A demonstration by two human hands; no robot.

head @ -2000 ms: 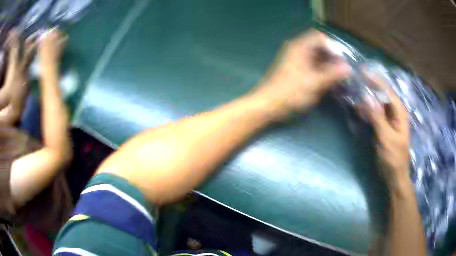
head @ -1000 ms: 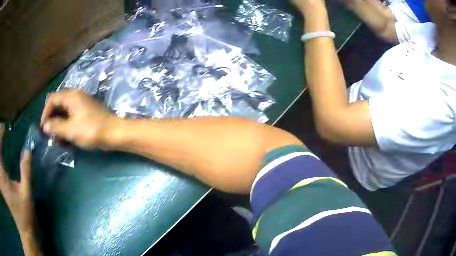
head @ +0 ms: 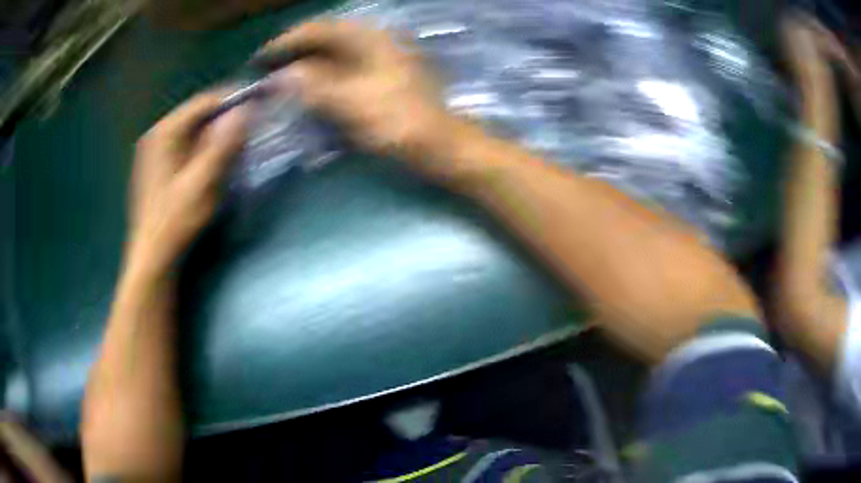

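Observation:
A clear plastic bag (head: 274, 146) hangs between my two hands over the green table; motion blur hides what is in it. My left hand (head: 184, 174) grips the bag's left upper edge with thumb and fingers. My right hand (head: 363, 85) pinches the bag's upper edge from the right. A wide pile of shiny clear bags (head: 604, 104) with dark specks lies beyond and to the right of my right forearm, strongly blurred.
The table's pale front edge (head: 378, 391) curves below my hands. A brown carton (head: 198, 38) is at the upper left, with thin yellowish strands (head: 66, 52) beside it. Another person's arm (head: 812, 189) is at the far right. Part of another arm shows at the lower left.
The view has swung left, so the pile and the neighbour sit further right. My left hand, apart from the bag a second ago, now holds it together with my right hand.

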